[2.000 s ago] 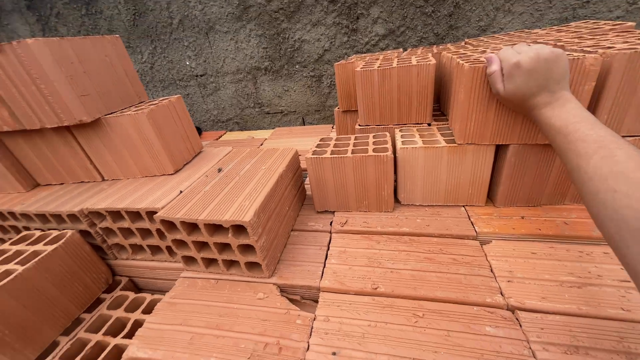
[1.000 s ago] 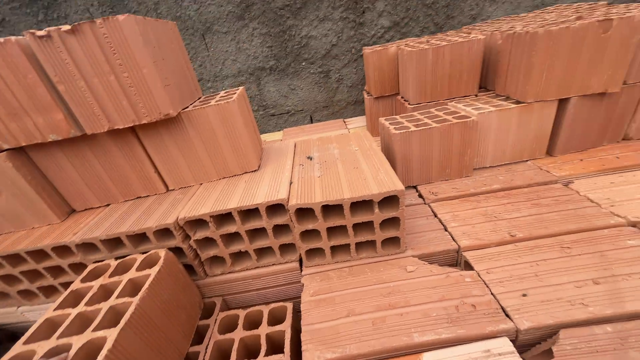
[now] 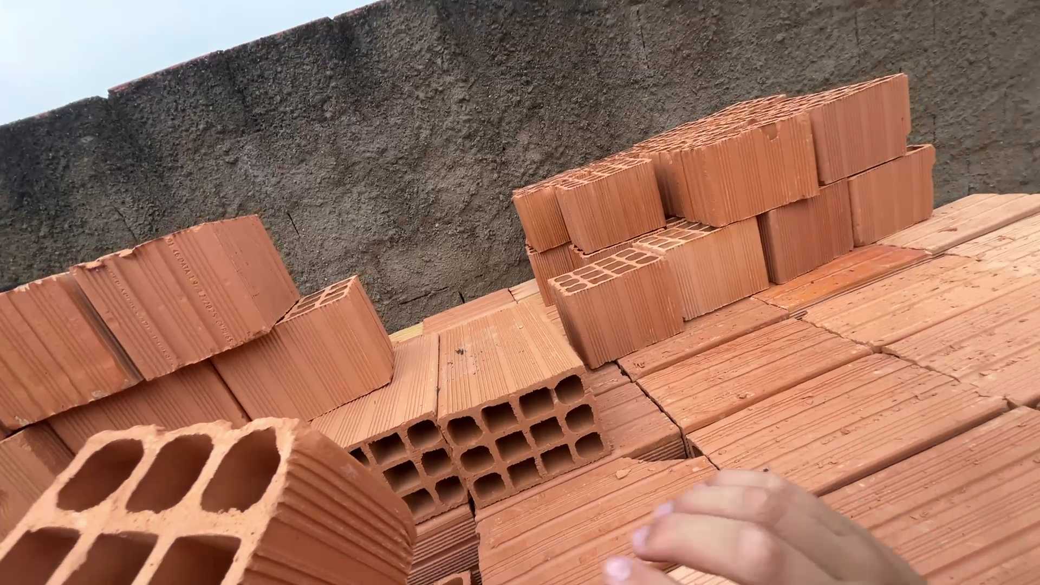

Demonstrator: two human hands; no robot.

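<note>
My right hand [image 3: 747, 532] is at the lower right, fingers slightly bent and pointing left, over the flat-laid clay bricks; nothing shows in it, though its underside is hidden. To its left, a hollow clay brick [image 3: 341, 504] looms large in the lower left corner, its holes facing up. Beyond the hand, another hollow clay brick [image 3: 504, 349] lies flat with its holes toward me, beside a similar one. Whether anything supports the near brick is cut off by the frame. My left hand is out of view.
Upright hollow bricks [image 3: 735, 175] are stacked two high at the right back. More stacked bricks [image 3: 187, 296] stand at the left. Behind them runs a rough cement wall [image 3: 390, 146]. Flat-laid bricks [image 3: 845, 406] form an uneven surface with gaps at the right.
My right hand was on a brick of the right stack two seconds ago, was out of view one second ago, and now shows at the lower right. The view has tilted and shifted.
</note>
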